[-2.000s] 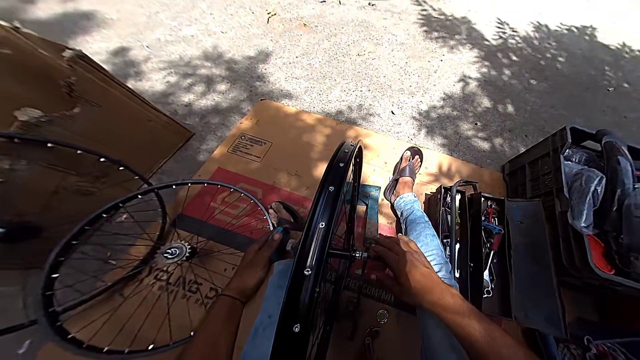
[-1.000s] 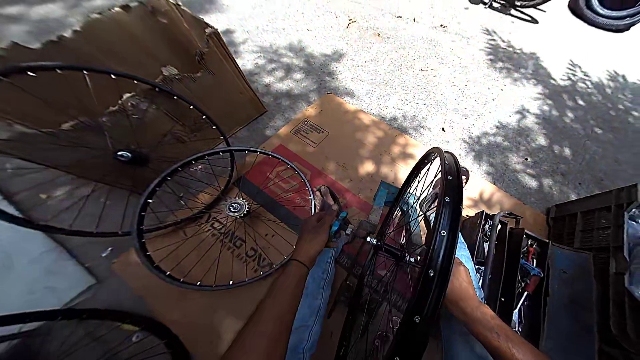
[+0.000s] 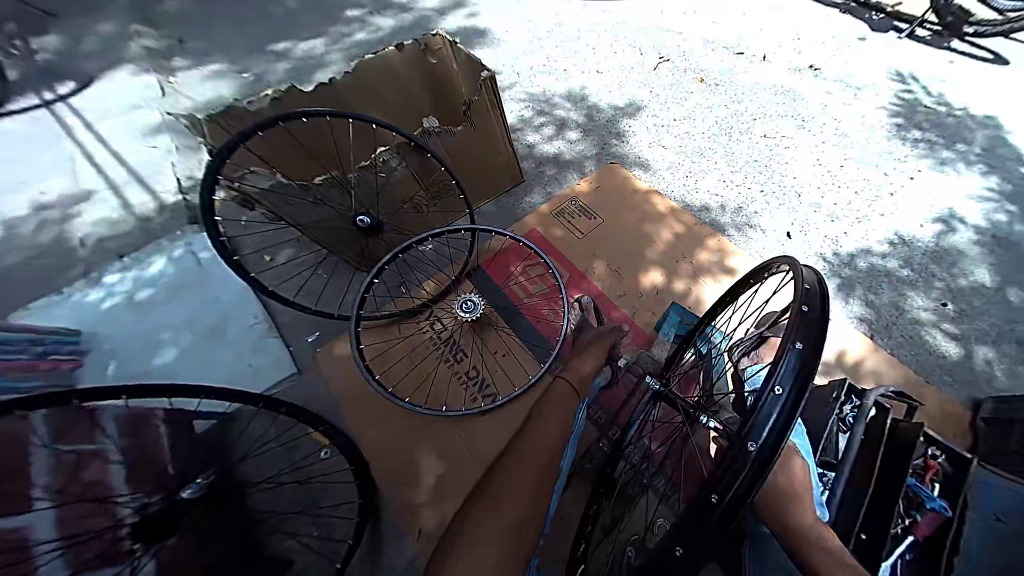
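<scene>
A black spoked bicycle wheel [image 3: 788, 384] stands upright between my legs, its hub [image 3: 680, 404] facing left. My left hand [image 3: 594, 352] is just left of the hub's axle end, near my foot; whether its fingers hold anything is too blurred to tell. My right forearm reaches behind the wheel's rim, and the rim and spokes hide most of my right hand [image 3: 714, 444]. A smaller wheel with a sprocket [image 3: 470, 307] lies to the left of my left hand, partly over a larger black wheel [image 3: 336, 116].
Flattened cardboard [image 3: 616, 192] covers the ground under my feet. A torn cardboard box [image 3: 400, 88] stands behind the larger wheel. Another wheel [image 3: 352, 456] is at the lower left, near a pale sheet [image 3: 152, 312]. An open toolbox [image 3: 904, 472] sits at the right. A bicycle [image 3: 952, 24] is at the top right.
The view has swung left. The upright wheel, seen nearly edge-on two seconds ago, now shows more of its spokes. My left hand has stayed near the hub's left side.
</scene>
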